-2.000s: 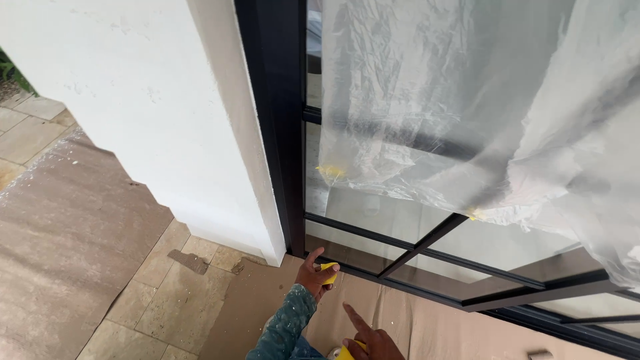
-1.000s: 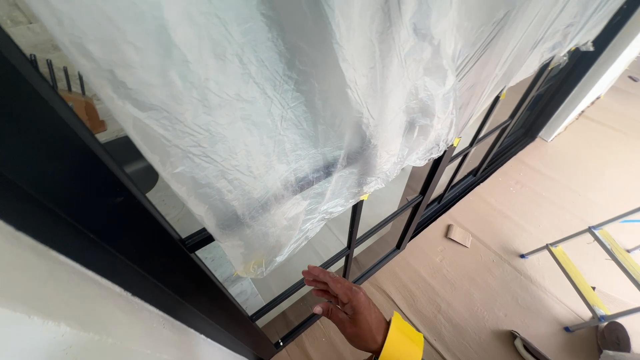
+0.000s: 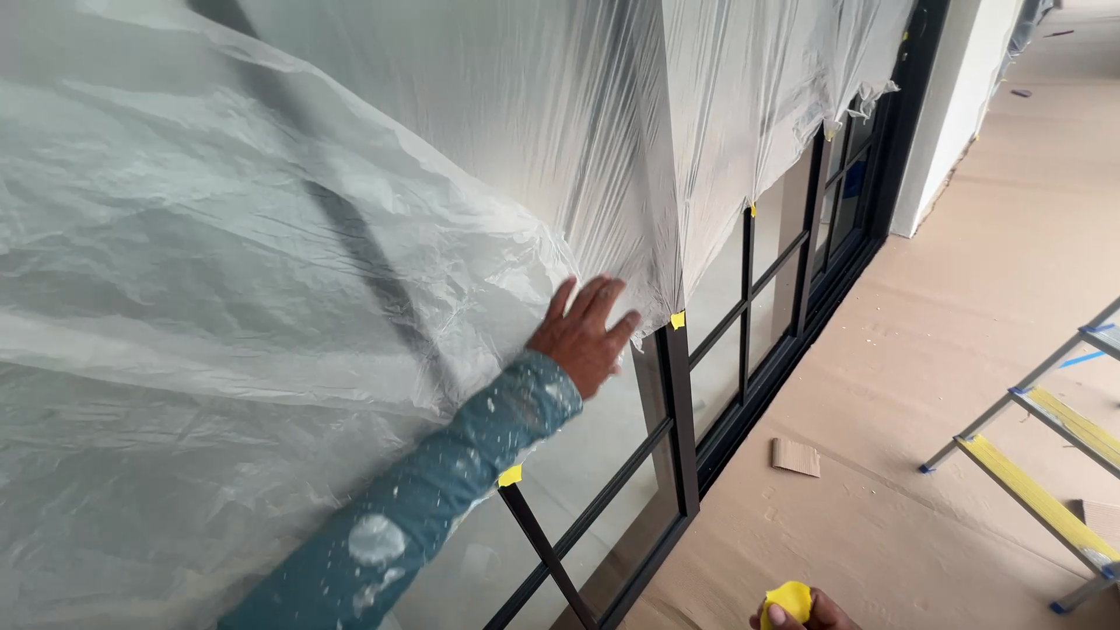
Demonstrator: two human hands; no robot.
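Observation:
Clear plastic sheeting [image 3: 490, 201] hangs over a black-framed glass door or window [image 3: 681, 411], fixed along its lower edge by bits of yellow tape [image 3: 677, 320]. My left hand [image 3: 584, 337], in a paint-spotted teal sleeve, lies against or just over the sheeting near its lower edge, fingers spread and holding nothing visible. Another yellow tape piece [image 3: 510, 475] shows below the forearm. At the bottom edge my right hand [image 3: 809, 612] pinches a roundish yellow piece, perhaps a tape roll [image 3: 788, 602]; most of that hand is cut off by the view.
Brown paper [image 3: 840, 525] covers the floor. An aluminium stepladder with yellow treads [image 3: 1032, 494] stands or lies at the right. A small cardboard piece [image 3: 795, 458] is on the paper near the door's sill. A white wall end [image 3: 941, 131] rises beyond the black frame.
The view has swung along the glazing, bringing the stepladder further in. My left hand is now up at the plastic; two seconds ago both hands were low near the bottom of the frame.

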